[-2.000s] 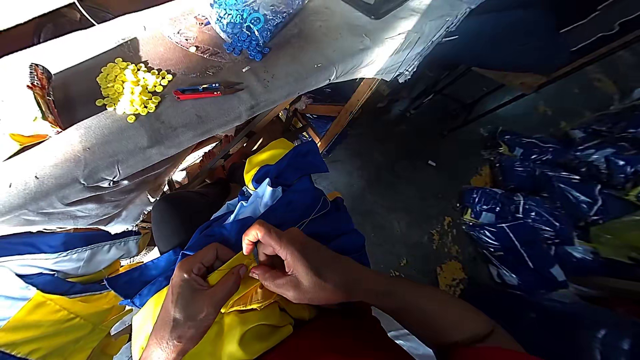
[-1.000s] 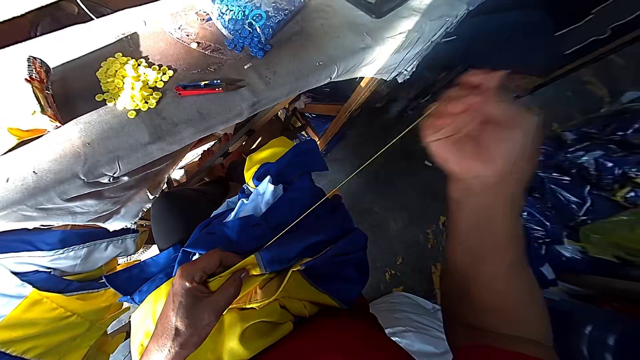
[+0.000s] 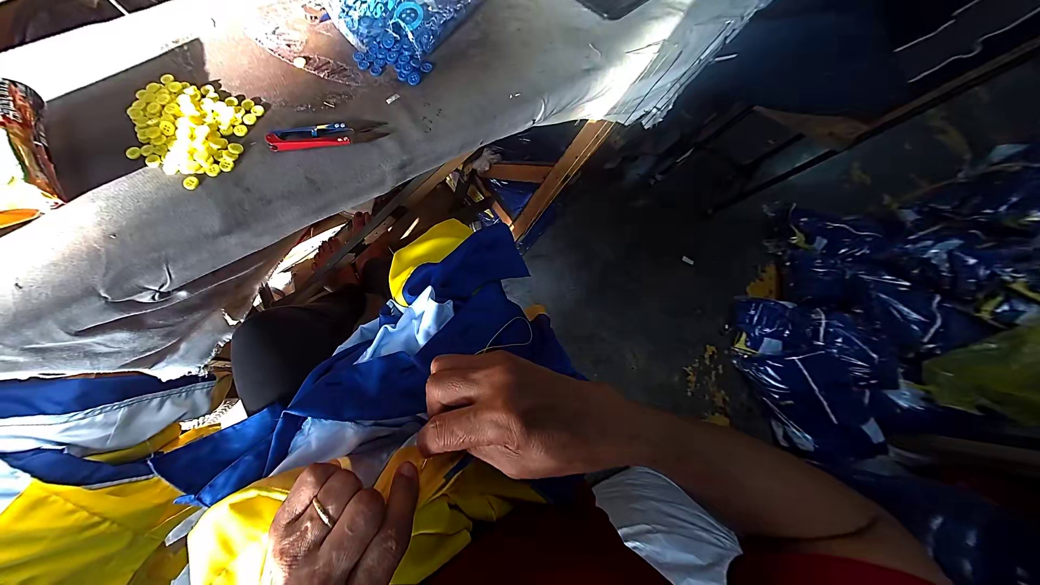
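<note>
A yellow, blue and white garment [image 3: 382,382] lies bunched over my lap. My left hand [image 3: 341,520], with a ring on one finger, pinches its yellow cloth near the bottom. Just up and to the right, my right hand [image 3: 504,414] has its fingertips closed at the same yellow cloth; whether a needle is between them is hidden. A thin yellowish thread [image 3: 512,329] loops over the blue part behind the right hand. On the cloth-covered table lie a pile of yellow buttons [image 3: 187,126] and thread snips [image 3: 321,136] with red and blue handles.
Blue buttons [image 3: 390,36] spill from a clear bag at the table's [image 3: 244,203] back. A printed wrapper [image 3: 28,138] lies far left. More yellow, blue and white cloth [image 3: 81,520] hangs at lower left. Plastic-wrapped blue packages [image 3: 829,349] lie on the floor at right.
My right hand, raised far to the right with a taut thread one second ago, is back at the garment beside my left hand. The thread now hangs in a loose loop.
</note>
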